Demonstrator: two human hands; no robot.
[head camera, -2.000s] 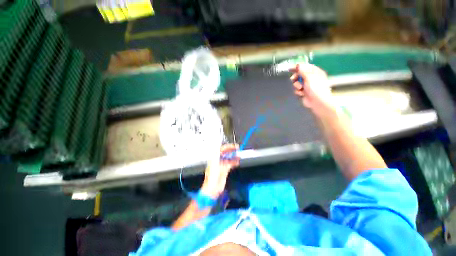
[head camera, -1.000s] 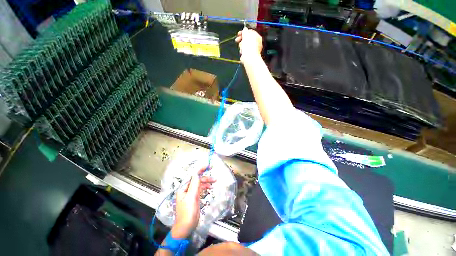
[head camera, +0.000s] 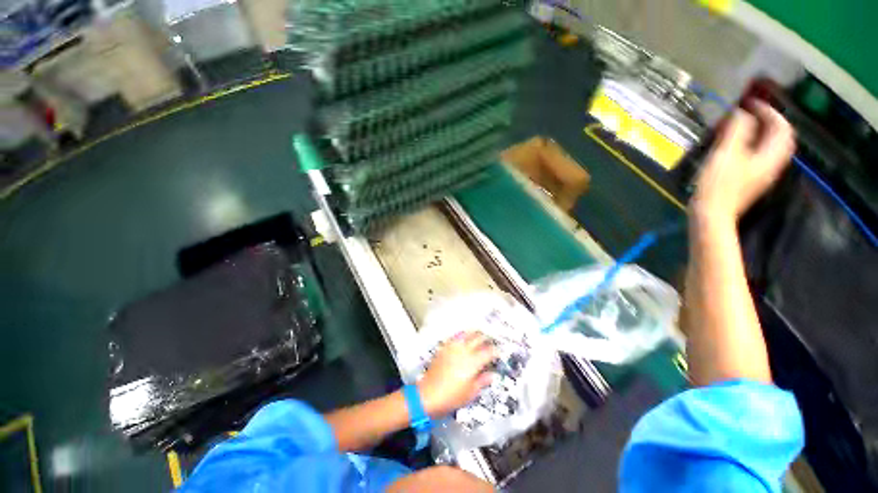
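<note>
My left hand (head camera: pixel 460 374) lies over the clear plastic parts bag (head camera: pixel 515 385), its fingers at the silver-grey pieces; blur hides whether it grips any. A blue strap (head camera: pixel 416 409) circles my left wrist. My right hand (head camera: pixel 746 164) is raised at the upper right, fingers curled and blurred, beside something dark red; I cannot tell if it holds anything. A blue cord (head camera: pixel 626 258) runs across a second, nearly empty clear bag (head camera: pixel 616 313) towards my right arm. Its ends are unclear.
Stacked green slotted racks (head camera: pixel 424 106) stand at the bench's far end. A cardboard box (head camera: pixel 549 171) is beyond the green conveyor strip (head camera: pixel 520 226). A film-wrapped black stack (head camera: pixel 212 332) is at left. Black sheets (head camera: pixel 828 221) are at right, a black pad (head camera: pixel 616 448) near me.
The view has swung left, bringing the racks to the middle and the wrapped black stack into fuller view. My right hand now appears farther right; my left hand stays at the parts bag.
</note>
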